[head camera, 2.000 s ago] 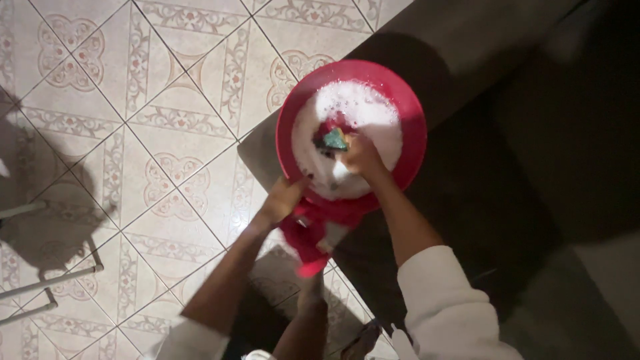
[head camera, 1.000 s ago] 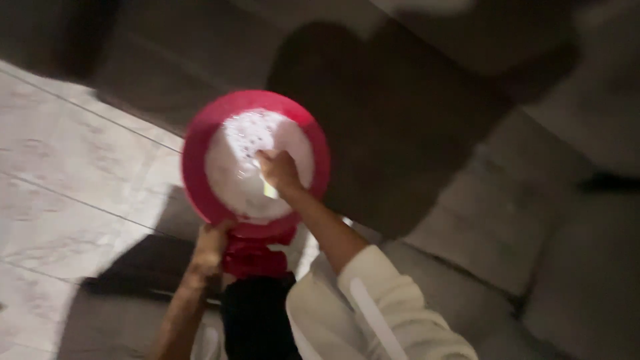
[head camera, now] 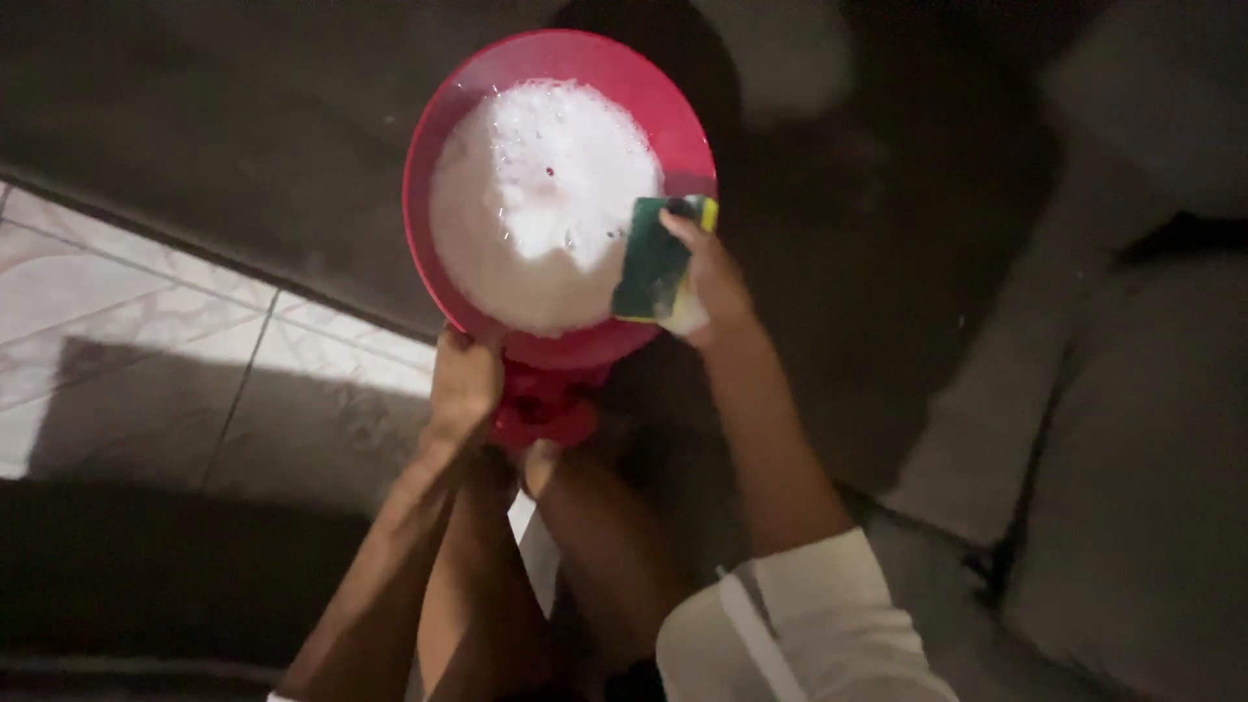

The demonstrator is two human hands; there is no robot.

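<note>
A red plastic basin [head camera: 687,127] holds cloudy water topped with white suds [head camera: 575,156]. My left hand [head camera: 468,385] grips the basin's rim at its lower left. At the lower right of the basin, my right hand [head camera: 717,278] pinches a green and yellow scrubbing sponge [head camera: 648,258], its green scouring face toward the camera and some foam near its lower edge. A small dark object shows at the thumb tip; I cannot tell what it is. Below the basin, between the arms, is a red thing [head camera: 546,409], perhaps cloth or plastic.
Brown-grey upholstery, seemingly a sofa [head camera: 1131,429], extends at the right, with dark surface beyond the basin. Pale patterned floor tiles [head camera: 331,341] show at the left, partly in shadow. The person's bare legs [head camera: 483,575] are below the basin.
My right hand has moved from over the suds to the basin's lower right side, and the sponge now shows plainly. My left hand stays at the rim. The view has shifted and turned.
</note>
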